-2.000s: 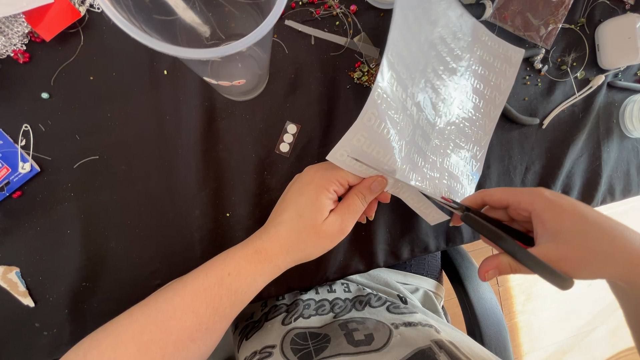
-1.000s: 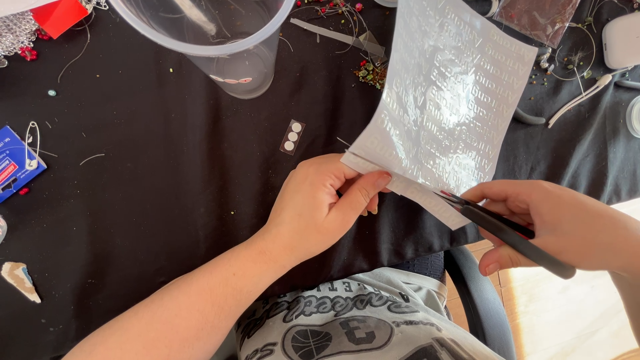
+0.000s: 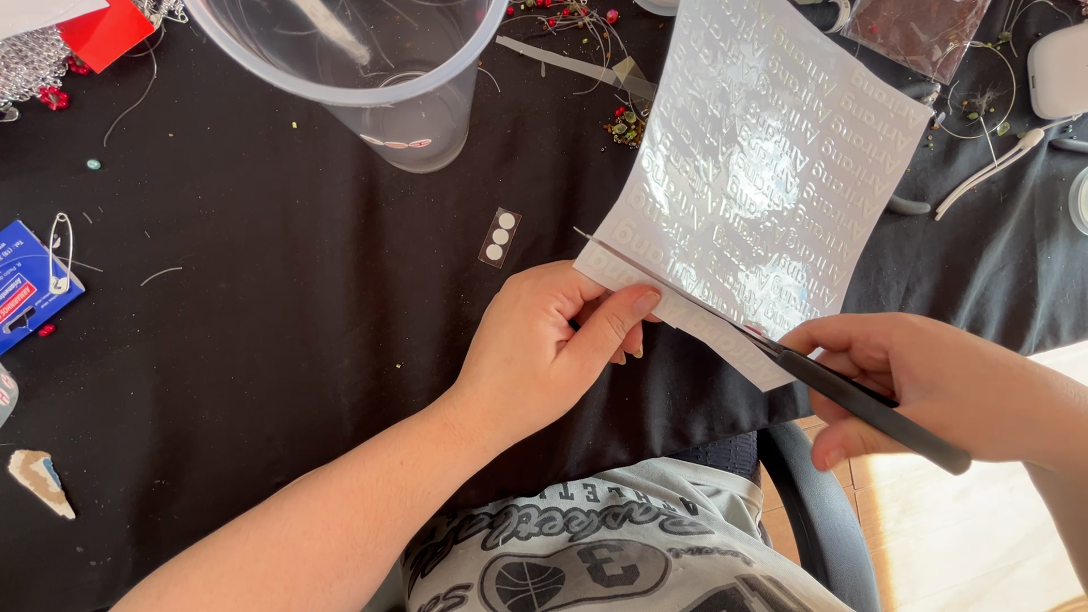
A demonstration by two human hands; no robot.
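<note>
My left hand pinches the lower left edge of a glossy white sticker sheet between thumb and fingers. Raised lettering repeats across the sheet. Black-handled scissors are in my right hand, their blades along the sheet's lower edge and a thin tip showing past its left corner. A narrow strip lies below the cut line, its right end hanging by the blades. Left of the sheet, a small dark card with white dots lies on the black cloth.
A clear plastic cup stands at the upper left of centre. Beads and wire lie behind the sheet. A blue card with a safety pin is at the far left. Tweezers and a white case sit at the right.
The scissors' blades have come together along the sheet's lower edge, and their tip now shows beyond the left corner. Both hands keep their grips.
</note>
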